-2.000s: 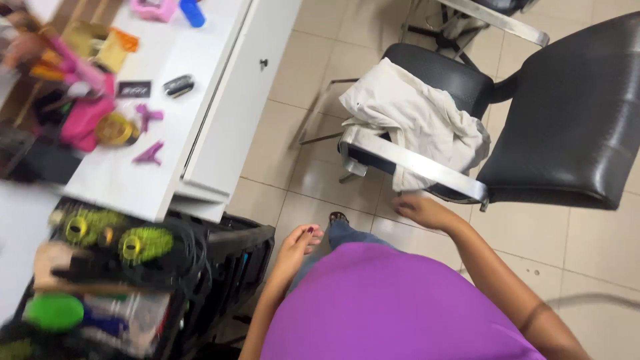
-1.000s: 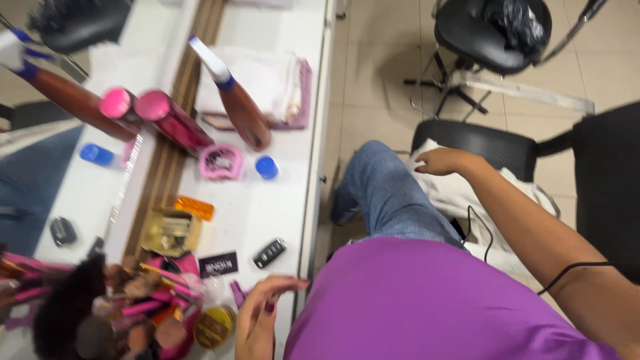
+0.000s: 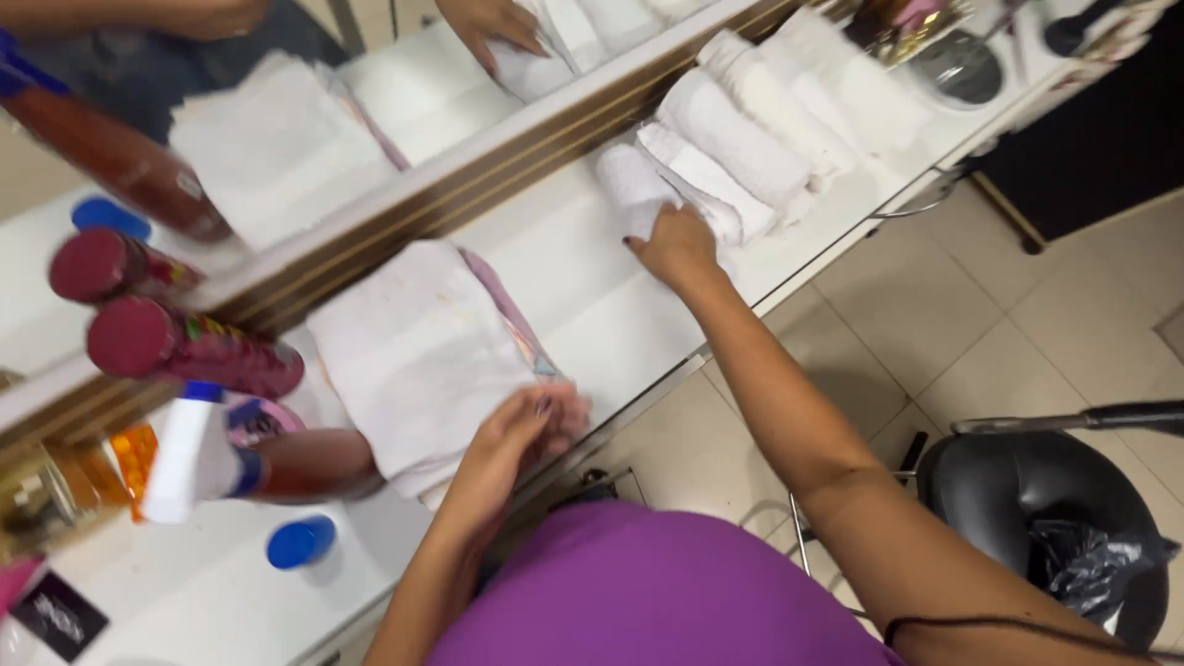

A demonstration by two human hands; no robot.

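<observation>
My right hand (image 3: 680, 245) reaches across the white counter and rests on the near end of a rolled white towel (image 3: 634, 190), the leftmost in a row of rolled towels (image 3: 735, 139); its fingers are partly hidden, so its grip is unclear. My left hand (image 3: 532, 421), slightly blurred, is held with bent fingers by the near right corner of a folded stack of white cloths (image 3: 425, 361). Nothing shows in it. A spray bottle (image 3: 305, 465) with brown contents and a white and blue head lies left of the stack.
A long mirror (image 3: 305, 111) backs the counter (image 3: 592, 305). Pink cylindrical containers (image 3: 199, 347), a blue cap (image 3: 301, 542), an orange packet (image 3: 134, 462) and a black card (image 3: 57, 615) are at left. A round dark dish (image 3: 957, 69) is at far right. A black chair (image 3: 1036, 518) with a plastic bag stands below.
The view has swung along the counter to the rolled towels. My right hand has left the white cloth on the chair and is now at the rolls. My left hand is now beside the folded stack.
</observation>
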